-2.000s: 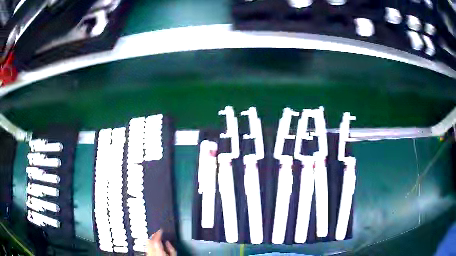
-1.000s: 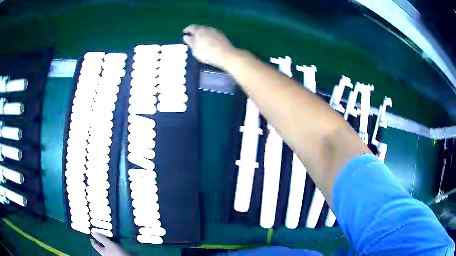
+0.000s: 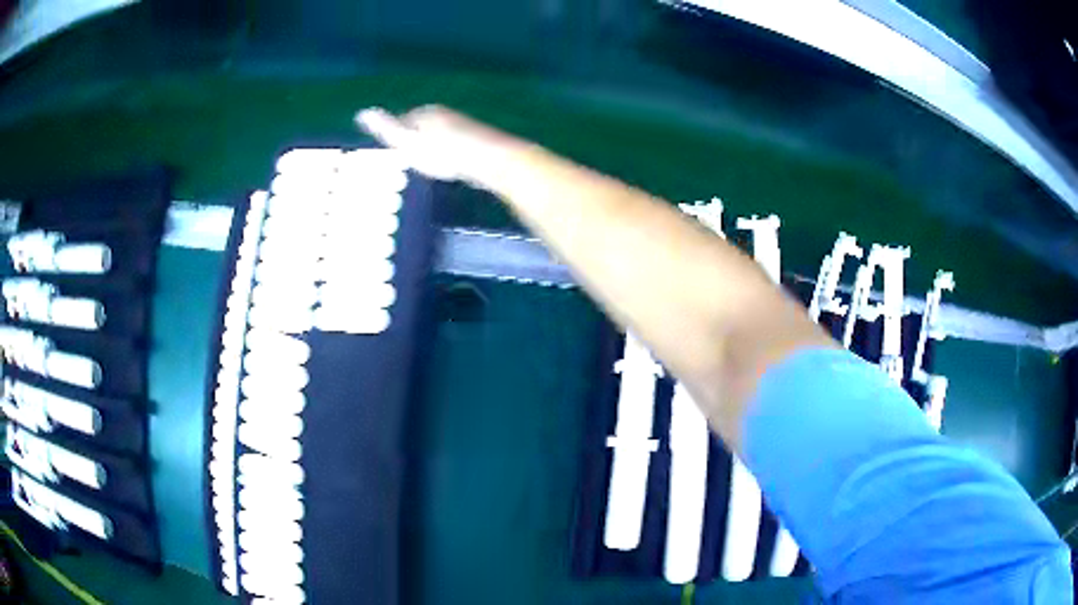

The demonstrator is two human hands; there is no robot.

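Observation:
My bare right hand [image 3: 432, 142], blurred, is at the far end of a black small-parts tray [image 3: 361, 473], by its far right corner. Its grip on the tray edge cannot be made out. This tray holds close rows of small white pieces [image 3: 337, 236] along its far end and left side. It overlaps a second black tray, whose white pieces [image 3: 231, 414] show as a narrow strip on the left. My left hand is not in view.
White gimbal-like units [image 3: 632, 473] lie on a black foam tray [image 3: 591, 520] at right, partly behind my forearm. Another black tray [image 3: 142, 473] with white parts is at far left. A pale metal rail [image 3: 502, 254] runs behind; another rail curves across the top right.
The small-parts tray has shifted left over its neighbour, widening the gap to the gimbal tray. My right hand has moved left with it. My left hand has left the view.

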